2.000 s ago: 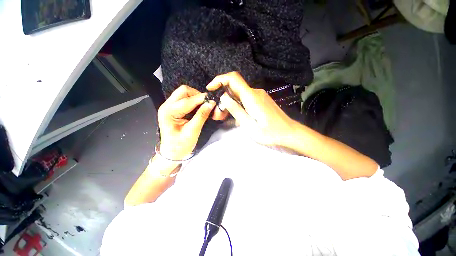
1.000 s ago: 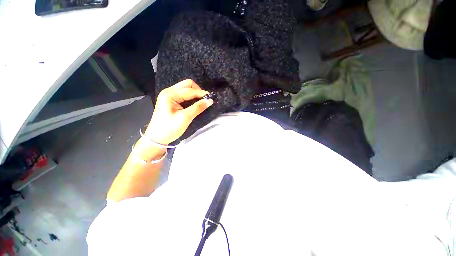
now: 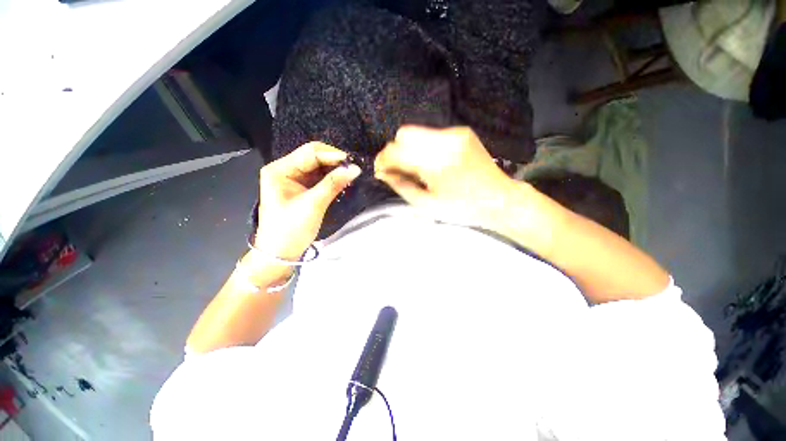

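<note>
A dark nubby garment (image 3: pixel 362 77) lies over the lap. My left hand (image 3: pixel 302 194) pinches a narrow black edge with small glints, likely the trim (image 3: pixel 352 161), between thumb and fingertips. My right hand (image 3: pixel 444 168) is just to the right of it, a small gap away, with the fingers curled together. Its fingertips are blurred, and no needle or thread can be made out in them. A small white tag (image 3: pixel 272 100) shows at the garment's left edge.
A white table (image 3: pixel 103 77) with a curved edge is at the upper left. A green cloth (image 3: pixel 616 142) and a black cloth (image 3: pixel 595 200) lie at the right. Wooden stool legs (image 3: pixel 629 82) stand at the upper right. A black microphone-like object (image 3: pixel 376 344) is on my chest.
My right hand was at the trim, then went out of clear view to the right, and is now back near my left hand. My left hand has kept its pinch.
</note>
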